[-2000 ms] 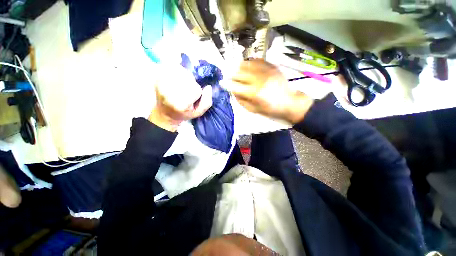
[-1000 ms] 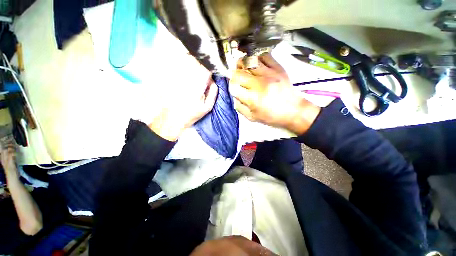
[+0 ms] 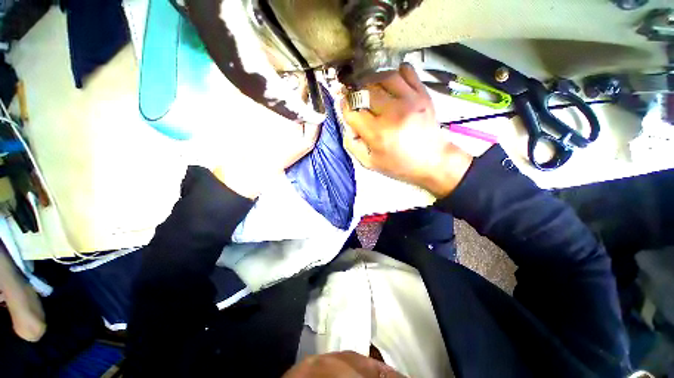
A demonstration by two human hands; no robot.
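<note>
The navy fabric (image 3: 327,177) lies between my hands, running from under the sewing machine head (image 3: 240,52) down to the table's front edge. White fabric (image 3: 284,262) hangs below it over the edge toward my lap. My left hand (image 3: 270,151) is overexposed; its fingers are at the navy fabric's left side, partly behind the machine head. My right hand (image 3: 392,125) is at the fabric's right side, fingers bent beside the presser area. The needle and the right fingertips are hidden by machine parts.
A teal cover (image 3: 160,63) is left of the machine head. Right of my right hand lie black shears (image 3: 543,114), lime-green snips (image 3: 479,93) and a pink marker (image 3: 473,133). Navy pieces with white edges (image 3: 111,288) hang at lower left. Another person's arm (image 3: 22,299) is at the left edge.
Both hands have moved up to the machine head from apart below it. The navy fabric, crumpled before, now lies flatter under the head. The view has shifted.
</note>
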